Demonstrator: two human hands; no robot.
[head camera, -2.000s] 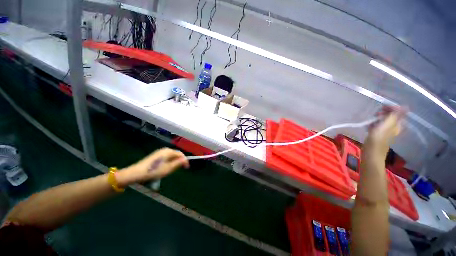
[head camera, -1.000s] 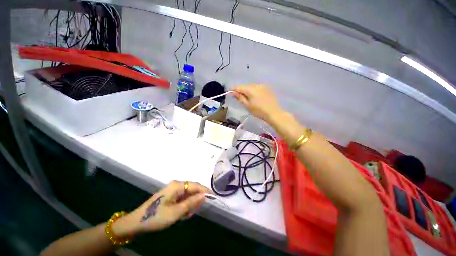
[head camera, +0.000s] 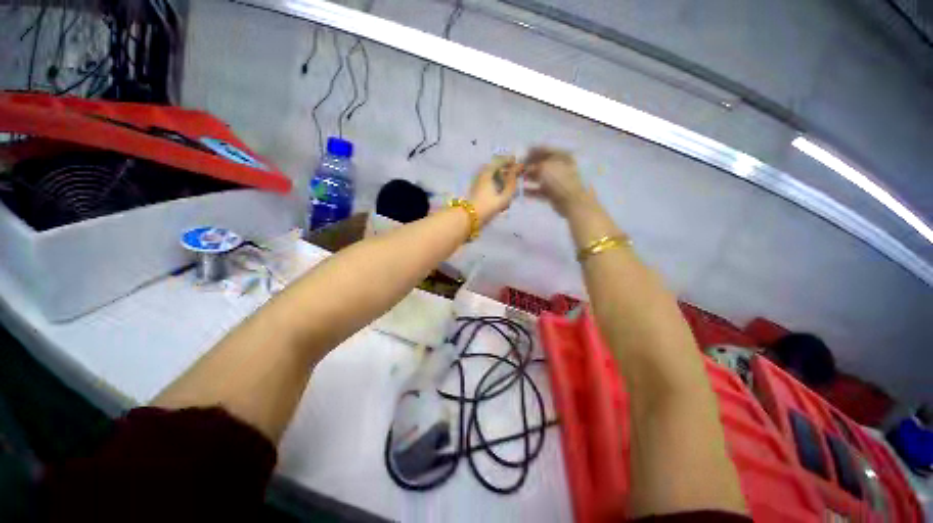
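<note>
My left hand (head camera: 494, 190) and my right hand (head camera: 553, 176) are raised close together in front of the wall, at the picture's upper middle. Both are small and blurred. Their fingertips meet or nearly meet. Whatever lies between the fingers is too blurred to tell; the white cord seen earlier cannot be made out there. A loose coil of black cable (head camera: 498, 406) lies on the white shelf (head camera: 327, 421) below my hands, with a pale plug-like piece beside it.
Red trays (head camera: 583, 419) stand at the right, one holding dark phones (head camera: 807, 441). A blue-capped bottle (head camera: 332, 187), a solder-like spool (head camera: 212, 251) and a white box with a red tray (head camera: 143, 240) are at the left. Thin cables (head camera: 424, 107) hang on the wall.
My left hand has risen from the shelf's front edge to meet my right hand, which is now higher and a little further right. The view has moved closer to the coil.
</note>
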